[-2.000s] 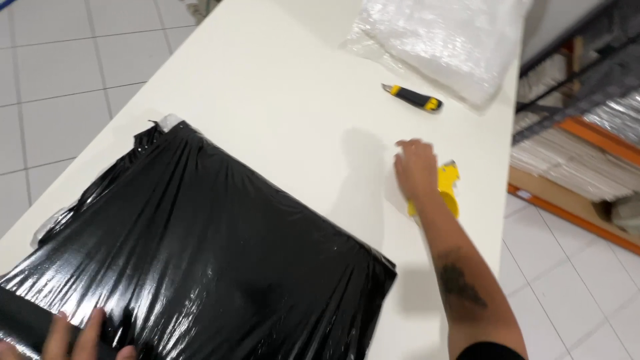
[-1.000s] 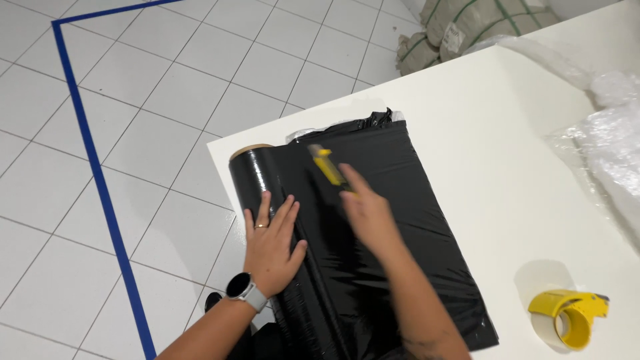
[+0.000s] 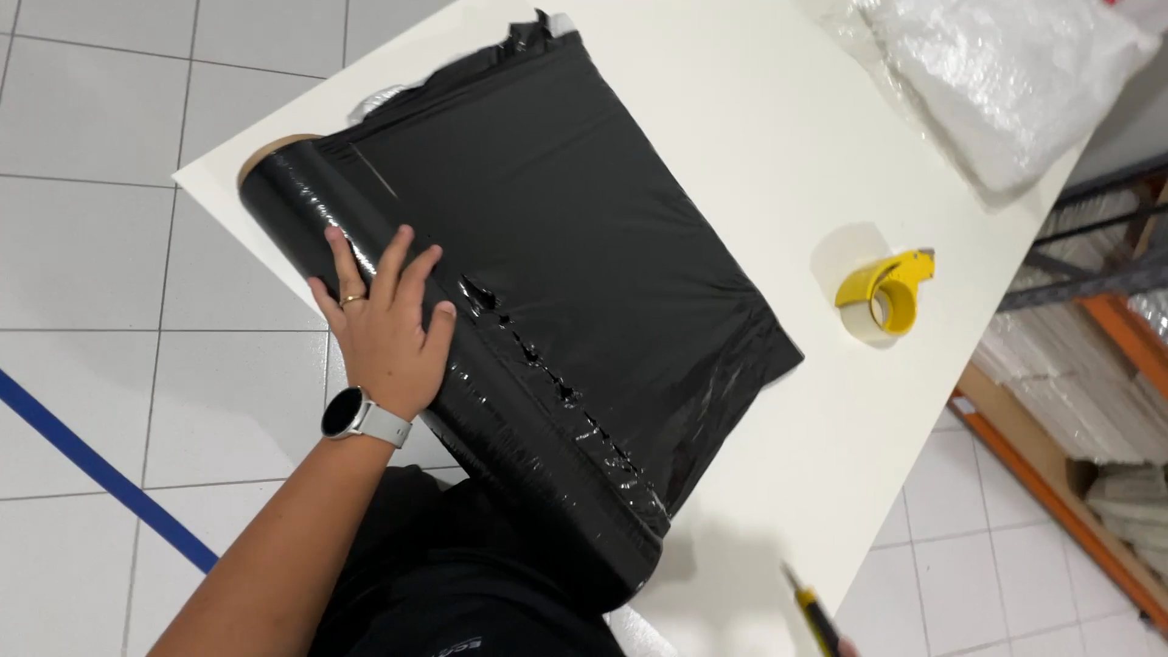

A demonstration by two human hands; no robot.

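Note:
A roll of black stretch film (image 3: 511,447) lies along the near edge of the white table, its cardboard core (image 3: 274,153) showing at the upper end. My left hand (image 3: 388,333), with a ring and a wristwatch, rests spread on the roll. From the roll, black film covers a flat item (image 3: 593,192); a jagged line of cuts runs through the film beside the roll. At the bottom right edge, my right hand (image 3: 848,647) shows only a fingertip at a yellow and black utility knife (image 3: 815,619), blade out. A yellow tape dispenser (image 3: 899,292) with clear tape stands right of the film.
A clear plastic bag (image 3: 1013,82) of white material lies at the table's upper right. Beyond the right edge is a rack (image 3: 1049,511) with orange beams and stacked goods. Blue tape (image 3: 100,465) marks the tiled floor at left.
The right hand took the knife from the table, moved over the film near the roll's upper end, and is now at the bottom right. Cuts now show in the film. The left hand stays on the roll.

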